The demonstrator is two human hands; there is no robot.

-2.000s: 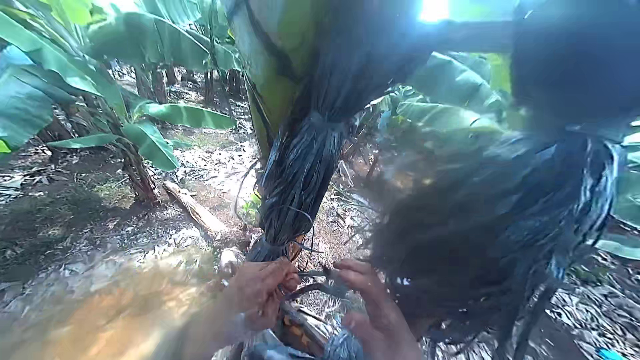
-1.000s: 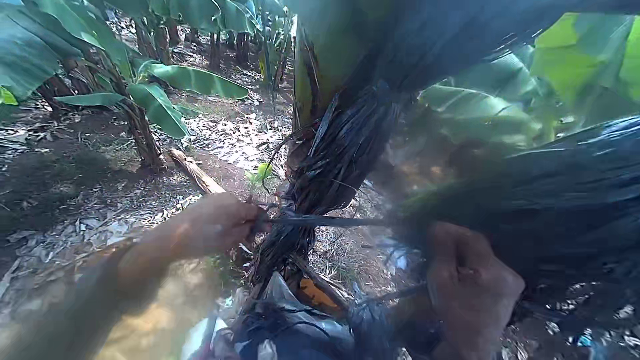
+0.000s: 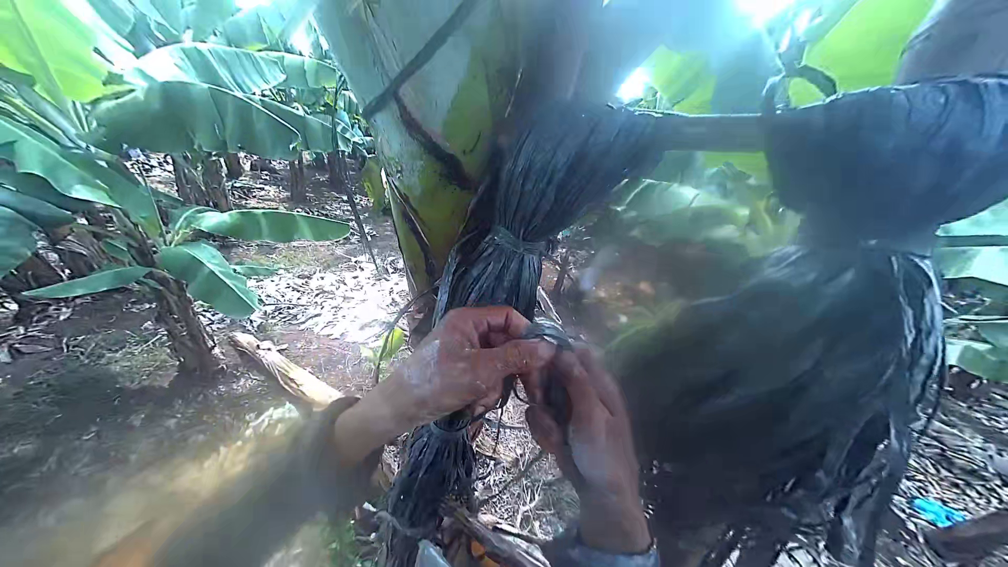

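A long bundle of dark plastic strips hangs along a green banana pseudostem, cinched below its upper part and again lower down. In front of this bundle my left hand pinches a thin dark strip. My right hand touches its fingertips and grips the same strip, its fingers curled. Some of the strip is hidden by the fingers. To the right, a second large mass of dark strips hangs below a horizontal pole, blurred in part.
A young banana plant grows at the left, with a cut piece of stem on the leaf-littered ground. More banana plants stand behind. A blue scrap lies at the lower right.
One second ago my hands were apart with a strip stretched between them; now they are together at the bundle. The view has also shifted.
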